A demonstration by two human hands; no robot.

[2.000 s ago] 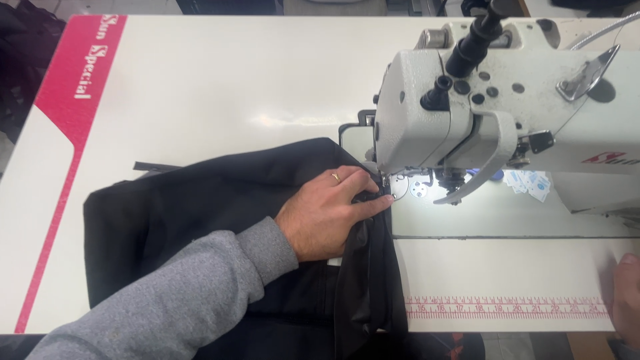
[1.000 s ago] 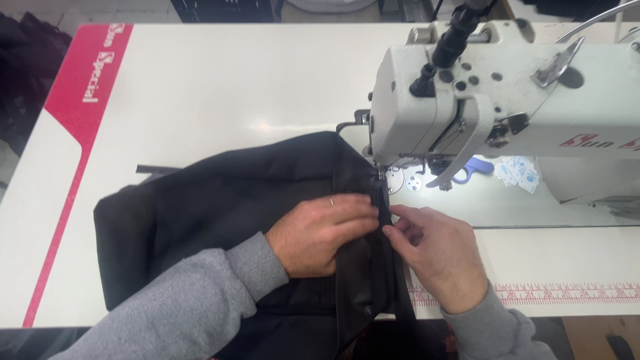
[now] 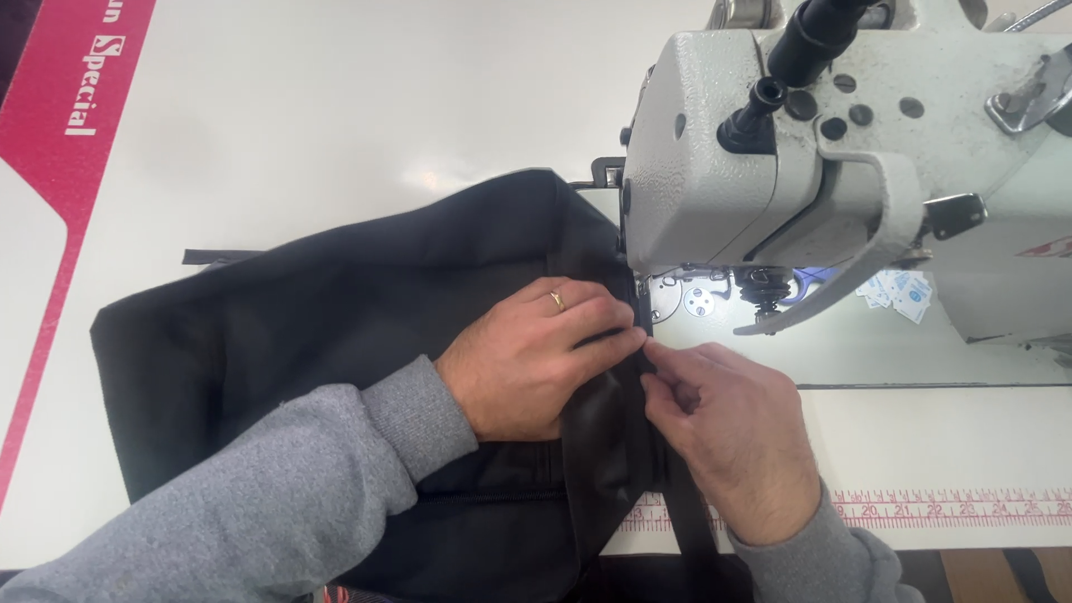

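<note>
Black fabric [image 3: 335, 310], a large folded sewn piece, lies across the table with its right edge at the needle area of a white industrial sewing machine [image 3: 720, 167]. My left hand [image 3: 544, 360] presses flat on the fabric near that edge, a ring on one finger, its fingertips at the edge strip. My right hand [image 3: 737, 427] pinches the edge from the right, thumb and forefinger close to my left fingertips. A narrow black strip [image 3: 691, 519] hangs down past the table's front edge beneath my right hand. The machine head hides the needle and most of the presser foot.
A printed red measuring scale [image 3: 946, 509] runs along the table's front edge. Small printed cards [image 3: 909, 293] and a purple-handled tool [image 3: 808, 283] lie beneath the machine arm. A red printed band [image 3: 79, 126] crosses the table at the left. The knee lifter or thread guides are not distinguishable.
My right hand was at the far right two seconds ago and has come left to the fabric's edge. My left hand has stayed on the fabric. The view has moved closer.
</note>
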